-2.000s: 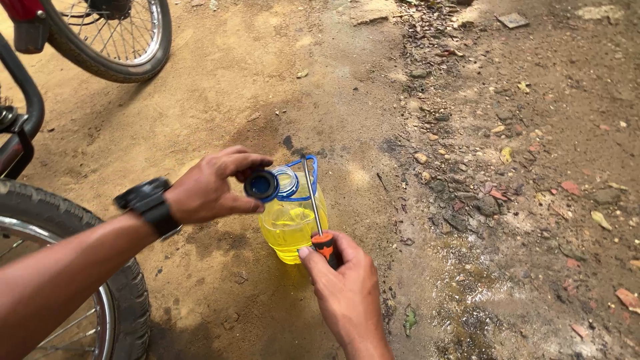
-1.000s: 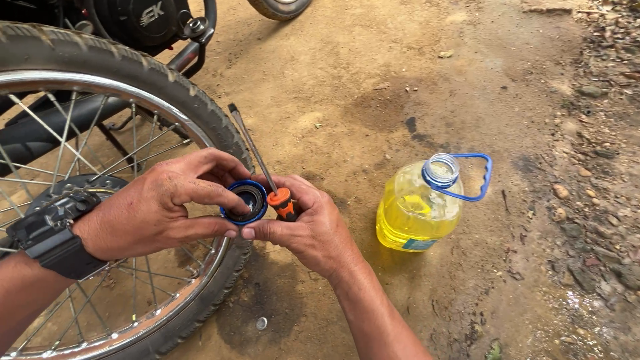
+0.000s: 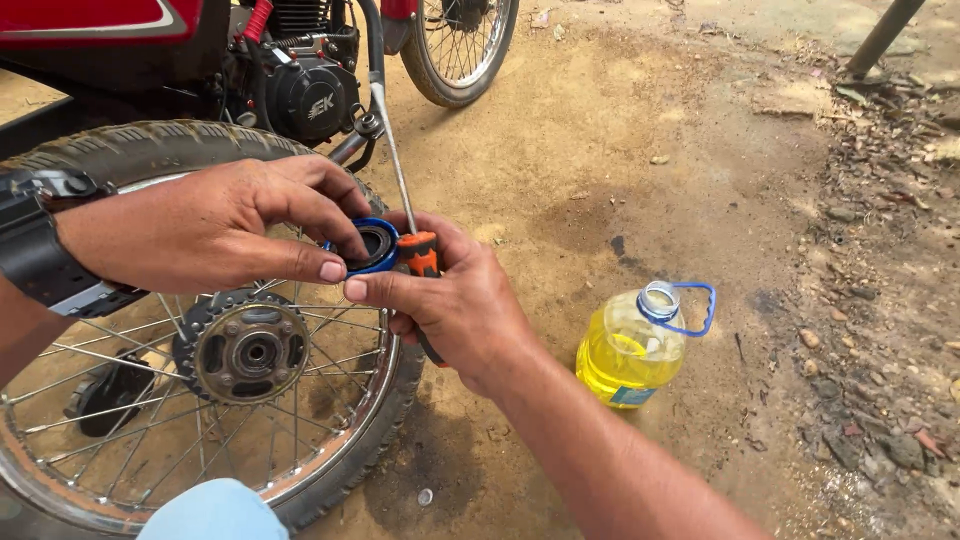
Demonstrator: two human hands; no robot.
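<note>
My left hand (image 3: 232,225) holds the left side of a small blue plastic cap (image 3: 389,259), with fingertips over the dark ring inside it. The thumb of my right hand (image 3: 457,300) presses the cap's lower edge. That same hand grips a screwdriver (image 3: 418,251) with an orange and black handle, its shaft pointing up and slightly left. Both hands are above a spoked motorcycle wheel (image 3: 259,352) with a sprocket at its hub. To the right, an uncapped clear plastic jug (image 3: 630,345) of yellow liquid stands on the ground, its blue handle turned right.
A red motorcycle (image 3: 97,22) with a black engine (image 3: 311,97) stands behind the wheel. Its other wheel (image 3: 465,45) is at the top. A small round disc (image 3: 425,496) lies on the dirt. Leaves and stones (image 3: 885,337) cover the right side, near a pole (image 3: 885,37).
The view has swung left and up. Two seconds ago both hands were at the jug; now they are over the wheel, with the cap and screwdriver held away from it.
</note>
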